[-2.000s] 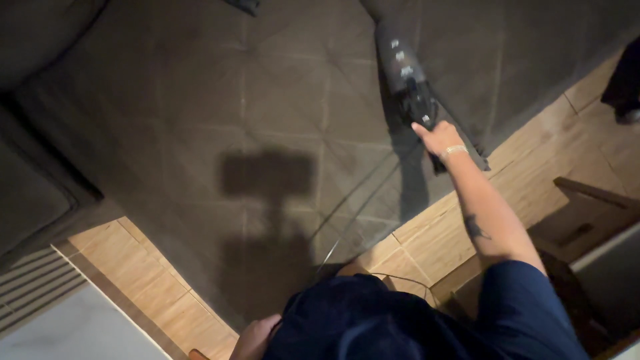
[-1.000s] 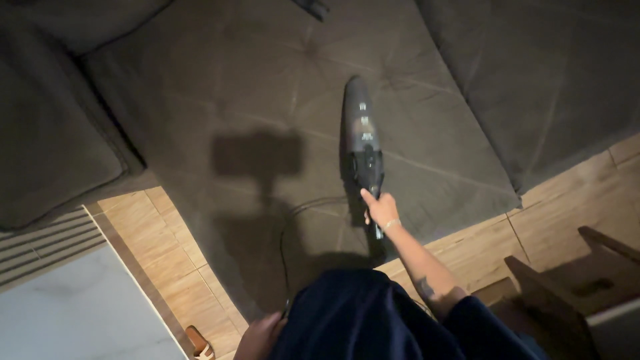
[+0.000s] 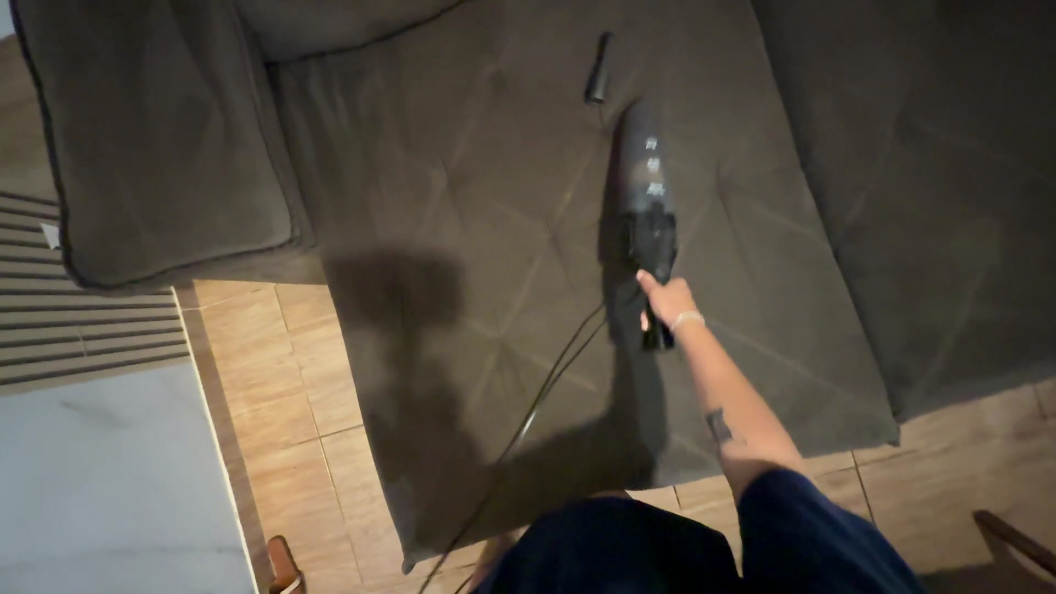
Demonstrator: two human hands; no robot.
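Note:
My right hand (image 3: 667, 299) is closed around the black handle of a handheld vacuum cleaner (image 3: 648, 190), its nozzle pointing away from me over the grey tufted sofa seat (image 3: 511, 223). A dark power cord (image 3: 544, 392) runs from near the handle across the cushion to the bottom edge. Just beyond the nozzle lies a small dark tube-like attachment (image 3: 600, 70). Of my left side only a sliver of skin shows at the bottom, beside my dark blue shirt; my left hand cannot be made out.
A sofa armrest (image 3: 165, 157) stands at the upper left, and another seat cushion (image 3: 932, 165) adjoins at the right. A marble-look white surface (image 3: 107, 487) is at the lower left. On the tiled floor lies a brown sandal (image 3: 283, 565); wooden furniture (image 3: 1015, 540) shows at the lower right.
The view has shifted, showing more of the armrest and the whole small attachment. My right hand still holds the vacuum cleaner. The left hand, partly seen at the bottom earlier, is no longer distinguishable.

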